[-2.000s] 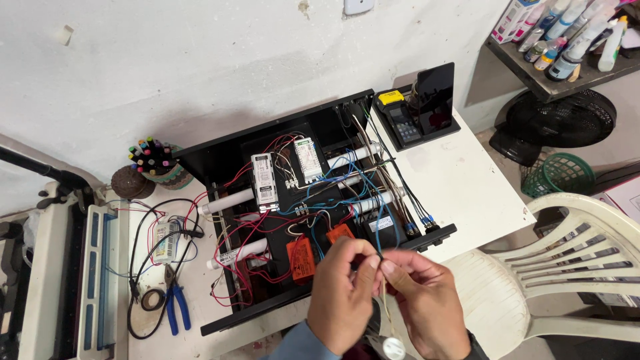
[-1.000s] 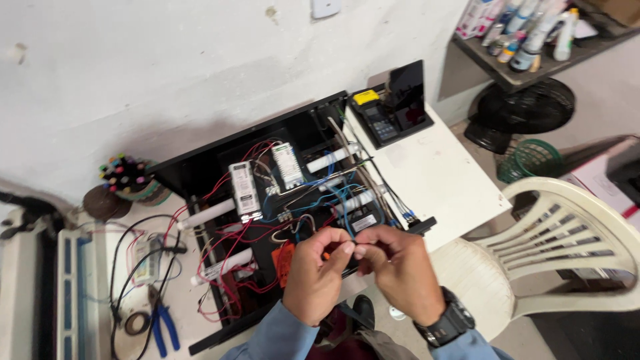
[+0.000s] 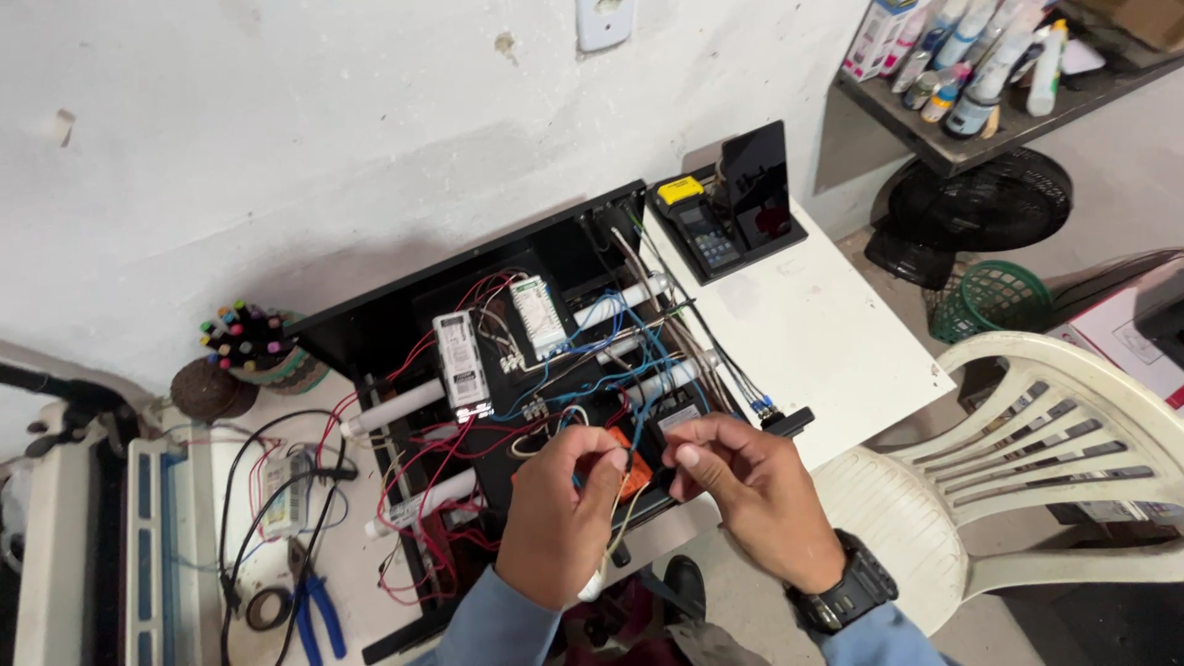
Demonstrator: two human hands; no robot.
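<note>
My left hand (image 3: 566, 513) pinches a thin wire joint between thumb and index finger, where a blue wire meets a pale cable (image 3: 622, 518) that hangs toward my lap. A little to its right, my right hand (image 3: 754, 495) has its fingers curled near the wires; whether its fingertips hold anything is hard to tell. Both are over the front edge of an open black metal housing (image 3: 462, 254) with white tubes (image 3: 398, 407), white ballast-like modules (image 3: 461, 365), an orange module (image 3: 633, 462) partly behind my left hand, and tangled red and blue wires.
Blue-handled pliers (image 3: 319, 615), a tape roll (image 3: 268, 609) and black cable (image 3: 231, 518) lie left on the white table (image 3: 814, 333). A yellow-topped handheld device (image 3: 700, 222) and black stand (image 3: 757, 190) are behind right. A white plastic chair (image 3: 888, 527) stands at right.
My hands, close together at the wires before, are now apart, with the right hand away from the joint. The view has shifted somewhat.
</note>
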